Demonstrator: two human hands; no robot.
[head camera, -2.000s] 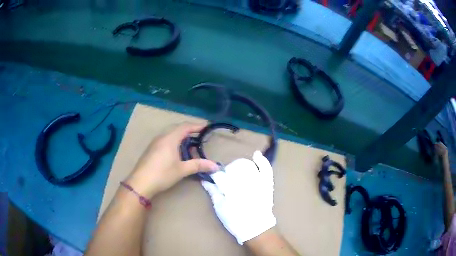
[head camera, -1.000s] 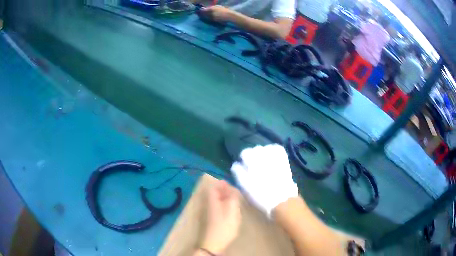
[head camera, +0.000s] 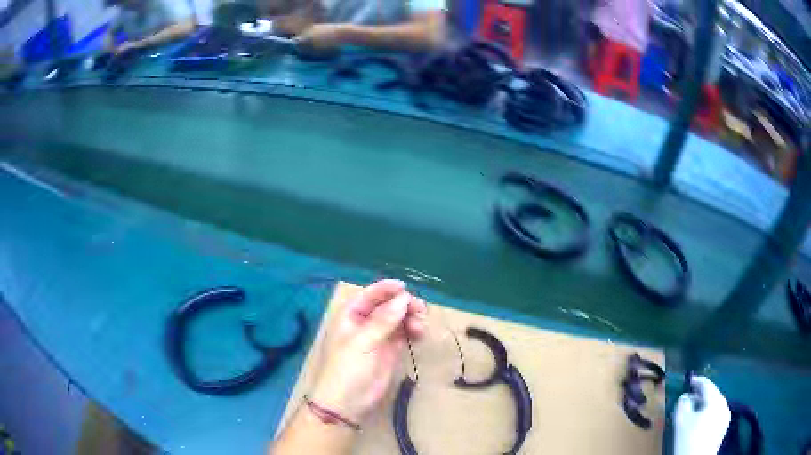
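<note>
A black headband-yoke assembly (head camera: 520, 402) lies on the tan cardboard (head camera: 569, 355), its lower part cut off by the bottom edge. Thin dark wires run up from its ends towards my bare left hand (head camera: 369, 333). My left hand's fingertips are pinched together on the wires, above and left of the assembly. My gloved right hand (head camera: 701, 422) is at the lower right beside the stacked assemblies (head camera: 745, 434). It is small and partly cut off, and whether it holds anything cannot be told. Spare yokes (head camera: 638, 391) lie on the cardboard's right side.
Another headband-yoke assembly (head camera: 182, 347) lies on the blue-green bench left of the cardboard. Two assemblies (head camera: 542, 218) lie on the green belt (head camera: 356, 178). Black piles (head camera: 542, 99) sit across the belt, near a person's arm (head camera: 373, 35). Upright posts (head camera: 680, 115) stand at right.
My right hand has moved from over the belt edge to the far lower right. The view has turned, bringing the assembly on the cardboard into sight. My left hand now pinches the wires.
</note>
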